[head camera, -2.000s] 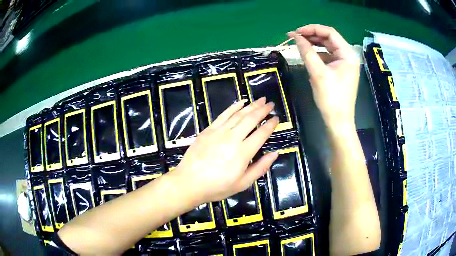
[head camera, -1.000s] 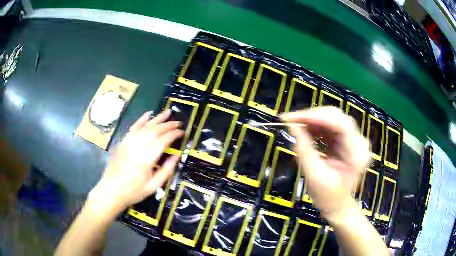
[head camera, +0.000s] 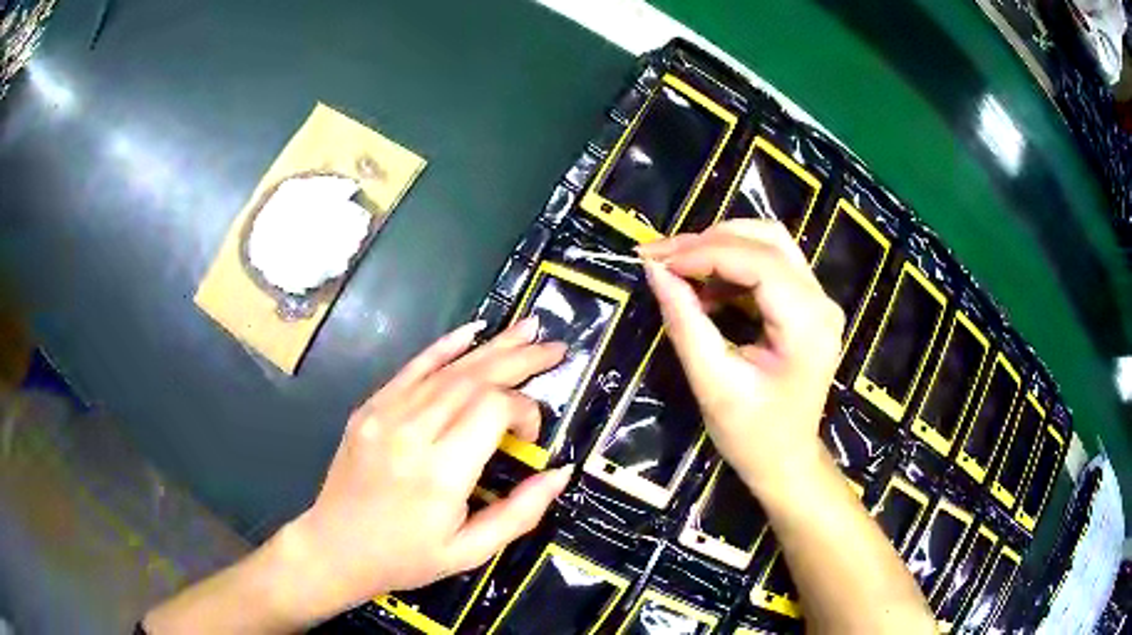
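Note:
Yellow-bordered dark panels lie in rows in a black tray covered with shiny wrinkled film. My right hand (head camera: 757, 347) pinches a thin pale cotton swab (head camera: 608, 257) in its fingertips; the swab points left, over the gap between a top-row panel (head camera: 664, 155) and a panel in the row below (head camera: 565, 341). Whether its tip touches anything is unclear. My left hand (head camera: 435, 459) lies bare with fingers spread, fingertips over the left part of that lower panel. It holds nothing visible.
A round white pad (head camera: 307, 233) with a dark stained ring sits on a tan cardboard piece (head camera: 279, 325), left of the tray on the dark green bench top (head camera: 428, 75). A bright green surface (head camera: 857, 87) runs behind the tray. A white sheet (head camera: 1086, 558) shows at the far right.
The view has shifted toward the tray's left end, so the pad and cardboard appear larger. My right hand has brought the swab from the panels' middle to near the tray's left end.

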